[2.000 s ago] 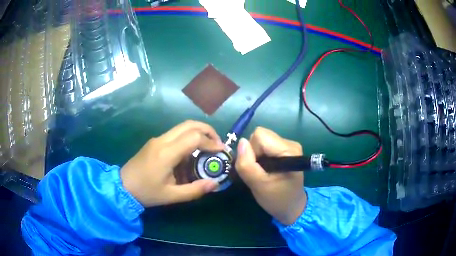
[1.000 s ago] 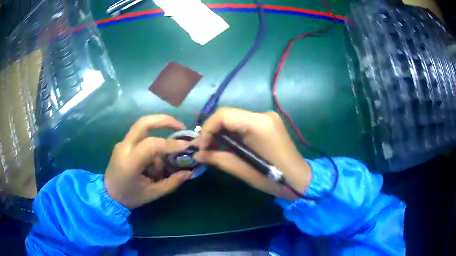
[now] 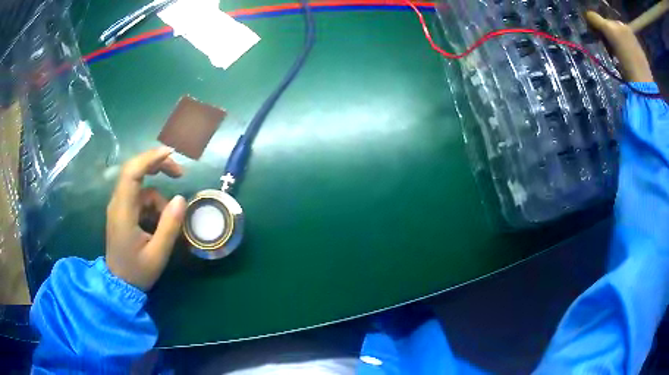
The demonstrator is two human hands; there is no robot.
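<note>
The round silver test fixture (image 3: 211, 224) lies on the green mat with its pale centre bare and no module on it. A blue signal cable (image 3: 258, 116) joins it through a small silver connector (image 3: 227, 181). My left hand (image 3: 145, 218) is at the fixture's left side, thumb by its rim, thumb and index finger apart; the space under the curled fingers is dark. My right hand (image 3: 623, 47) is at the far upper right, beyond the clear tray, partly blurred; what it holds is unclear. The red probe lead (image 3: 506, 33) runs to the right sleeve; the probe pen cannot be made out.
A brown-red square (image 3: 192, 127) lies beyond my left hand. White paper slips (image 3: 214, 33) and thin silvery sticks (image 3: 139, 20) are at the far side. A clear blister tray (image 3: 543, 124) stands right; more clear plastic (image 3: 59, 110) lies left. The mat's front edge curves below.
The module has left the fixture. My right hand has moved from the fixture to the far upper right, drawing the lead across the tray. My left hand has loosened. The view has shifted right.
</note>
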